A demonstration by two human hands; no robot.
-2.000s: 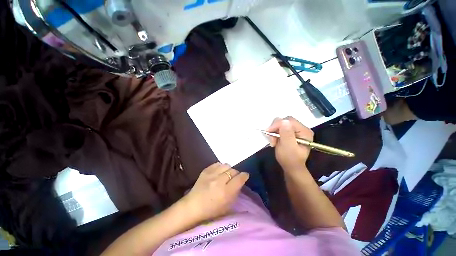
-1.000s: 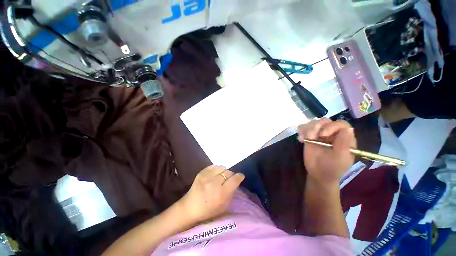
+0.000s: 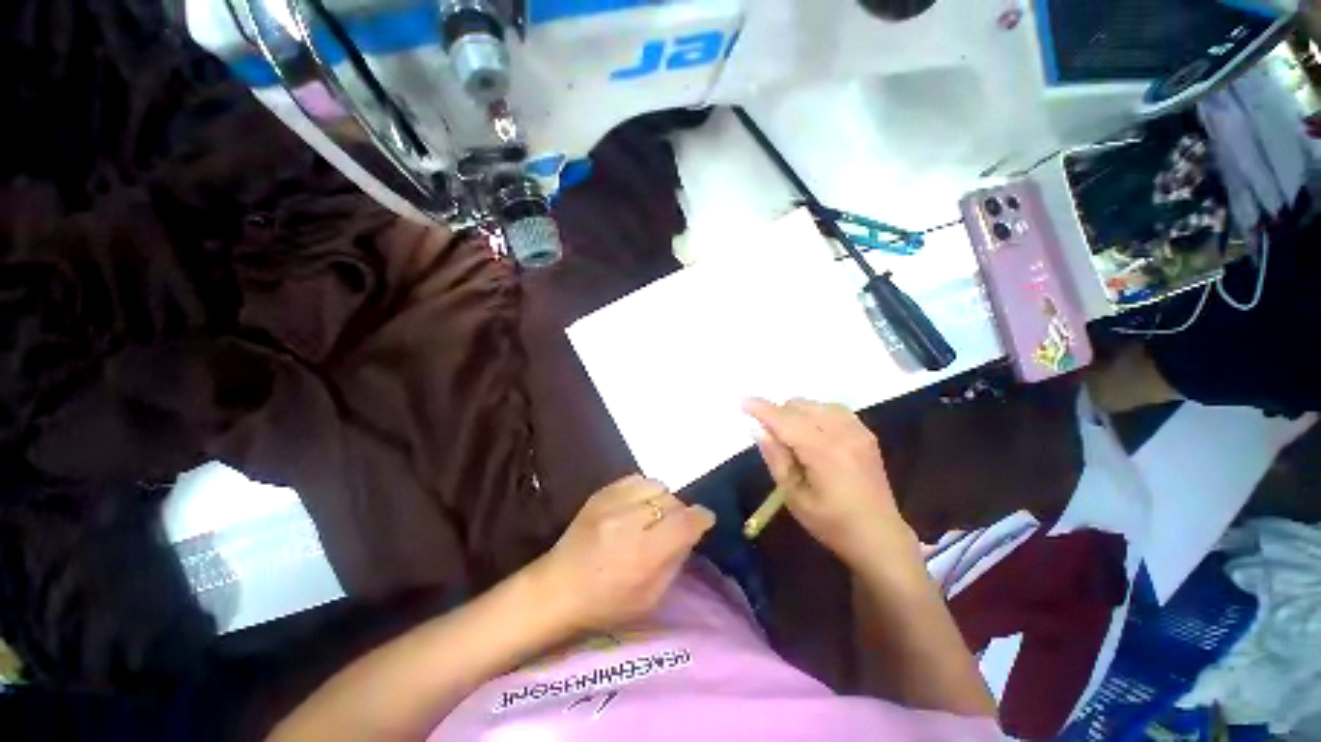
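A plain white sheet of paper point(image 3: 724, 348) lies on the machine table, partly over dark brown fabric. My left hand point(image 3: 630, 536), with a ring, has curled fingers at the paper's near corner; whether it grips the paper is hidden. My right hand point(image 3: 826, 471) is closed around a gold-coloured pen point(image 3: 765, 512). The pen's visible end points down and left below the hand; the rest is covered. My right fingertips are over the paper's near edge. The brown fabric point(image 3: 362, 334) is heaped left of the paper, with a gathered seam running towards the machine's needle area.
The white and blue sewing machine point(image 3: 811, 73) spans the top. A black-handled screwdriver point(image 3: 908, 322), teal snips point(image 3: 879, 234) and a pink-purple phone point(image 3: 1026, 283) lie right of the paper. Dark red fabric point(image 3: 1050, 602) and white sheets are at lower right. Part of another person shows at right.
My right hand has moved back left to the paper, and the pen has swung from pointing right to pointing down-left. My left hand stays at the paper's corner. The camera view has shifted slightly.
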